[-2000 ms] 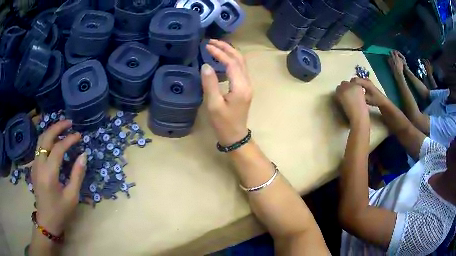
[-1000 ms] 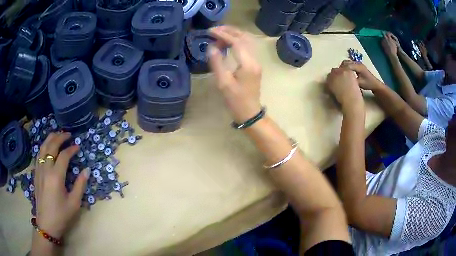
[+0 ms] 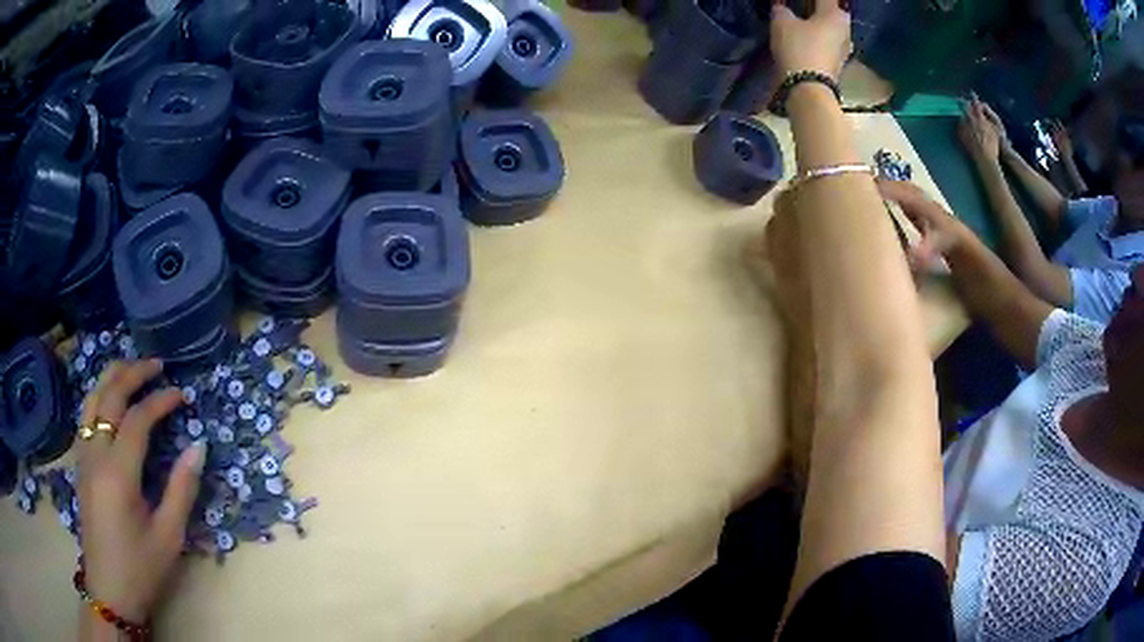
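Note:
My left hand (image 3: 132, 483) rests over the left part of the heap of small lever pieces (image 3: 245, 426), fingers spread; whether a piece is between the fingers cannot be told. My right hand (image 3: 810, 38) reaches far forward to the top edge, at the stacked dark grey housings (image 3: 690, 63) at the back; its fingertips are partly cut off and its grip is unclear. Nearer housings stand in short stacks, one (image 3: 402, 282) just right of the heap. A single housing (image 3: 738, 157) sits below the back stacks.
Brown kraft paper (image 3: 565, 414) covers the table. Piled housings (image 3: 163, 126) fill the back left, with a light-faced one (image 3: 448, 38) behind. At the right a coworker in a white mesh top (image 3: 1041, 502) has hands near small pieces (image 3: 892, 166), partly behind my right arm.
My right hand has moved from beside the near housing stacks forward and right to the back stacks. My left hand has stayed over the heap. The coworker's hands have moved apart.

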